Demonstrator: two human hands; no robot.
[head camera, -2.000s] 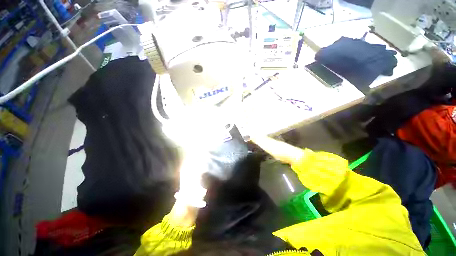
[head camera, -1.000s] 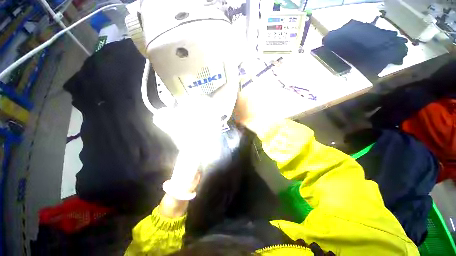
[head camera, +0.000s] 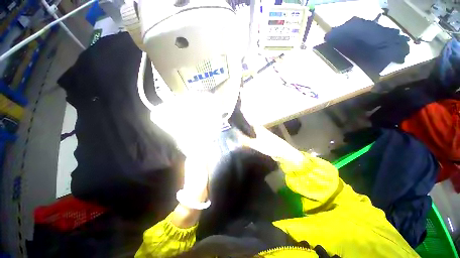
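The white JUKI sewing machine head stands in front of me, with a blinding lamp glare at its lower left. A black garment piece runs from under the needle area down to my lap. My left hand is on the cloth below the head, its fingers lost in glare. My right hand lies at the cloth just right of the needle area, its fingertips washed out. A long black stack of workpieces drapes over the table's left end.
A control panel stands behind the head. A thin dark tool, coloured threads, a phone and folded dark cloth lie on the table. A red crate is lower left; a green crate with navy cloth is right.
My right hand reached up beside the head, then came back down and right to the cloth. My left hand stays low on the cloth. The view has shifted slightly.
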